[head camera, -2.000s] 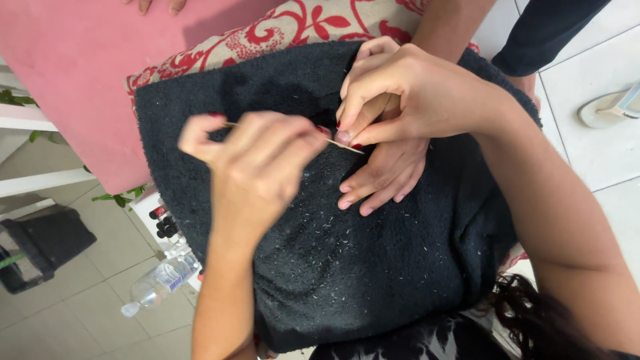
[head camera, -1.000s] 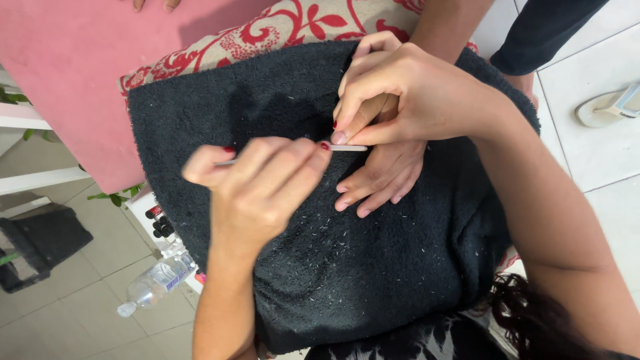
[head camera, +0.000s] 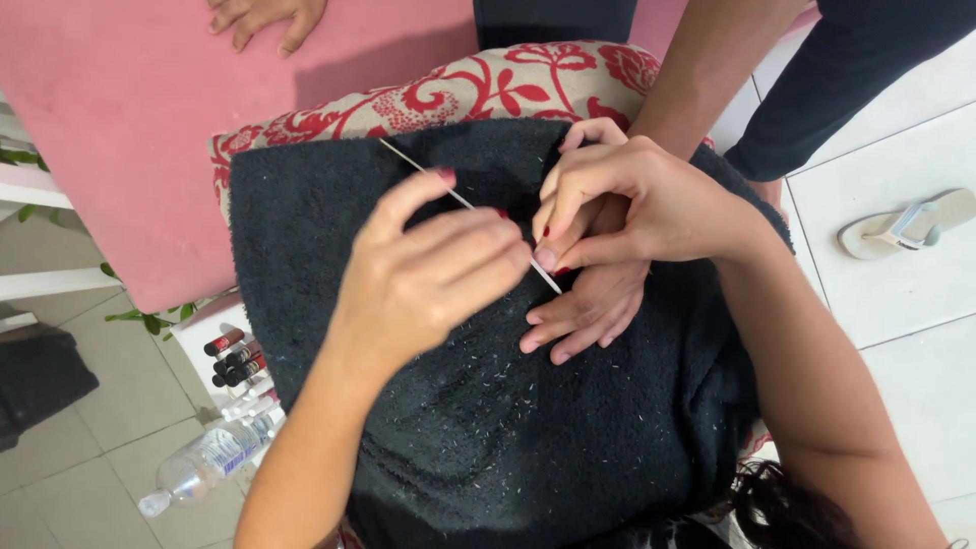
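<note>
My left hand (head camera: 438, 267), with red nails and slightly blurred, grips a thin nail file (head camera: 547, 277). The file slants from upper left to lower right, its lower end at a thumbnail of another person's hand (head camera: 587, 305). My right hand (head camera: 625, 202) pinches that person's thumb (head camera: 550, 252) between its fingertips. The other fingers of the person's hand lie spread on a black towel (head camera: 488, 442), which carries many small pale clippings or flecks. Beneath the towel shows a cushion with a red floral pattern (head camera: 412, 99).
The person's other hand (head camera: 267, 19) rests on a pink padded surface (head camera: 152, 152). At the left stand nail polish bottles (head camera: 236, 358), a clear plastic bottle (head camera: 206, 461) and a dark bin (head camera: 46, 381). A flip-flop (head camera: 903, 225) lies on white floor tiles at the right.
The file tilts more steeply down to the right than one second ago, when it looked nearly level. My left hand has turned with it. My right hand keeps its hold on the thumb.
</note>
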